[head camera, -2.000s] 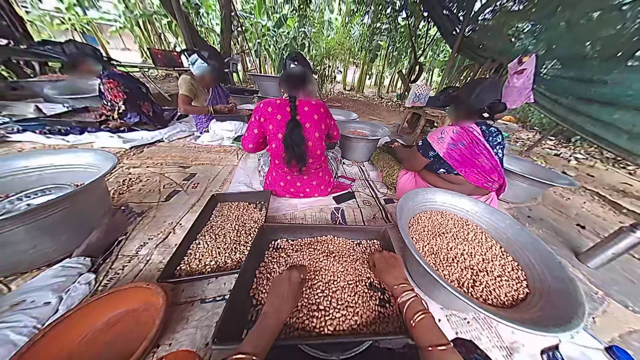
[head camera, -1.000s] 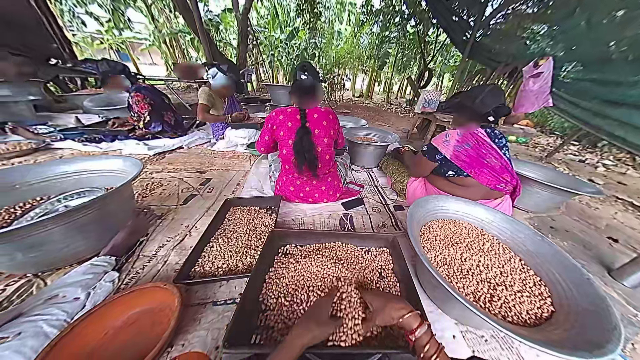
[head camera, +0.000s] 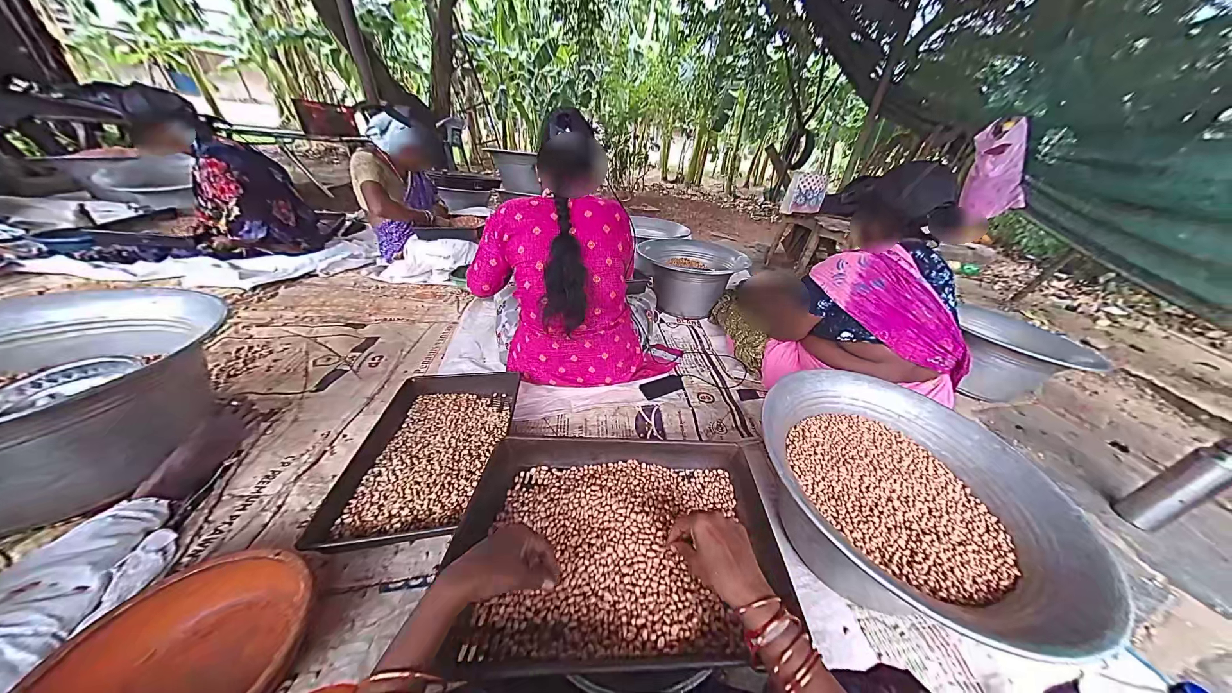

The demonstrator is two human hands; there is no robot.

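Observation:
A dark slotted tray (head camera: pixel 624 450) full of light brown nuts or seeds (head camera: pixel 616 539) lies in front of me. My left hand (head camera: pixel 510 561) is over the tray's left part, its fingers curled down at the nuts. Over the right part, my right hand (head camera: pixel 717 556) touches the nuts with bent fingertips; bangles circle the wrist. Whether either hand holds a nut cannot be made out. A second dark tray (head camera: pixel 318 520) of the same nuts lies beside it at the left. To the right stands a wide metal basin (head camera: pixel 1049 568) heaped with nuts.
An orange shallow bowl (head camera: pixel 207 626) and a large metal tub (head camera: pixel 106 433) are at my left. A person in a pink top (head camera: pixel 577 289) sits just ahead; another person (head camera: pixel 885 298) sits at right beside a metal basin (head camera: pixel 1025 351). Two more people sit farther left. Printed sheeting (head camera: pixel 327 356) covers the ground.
One second ago my hands were close together with a heap of nuts between them at the tray's near part. They are now apart, farther up the tray, and that heap is no longer between them.

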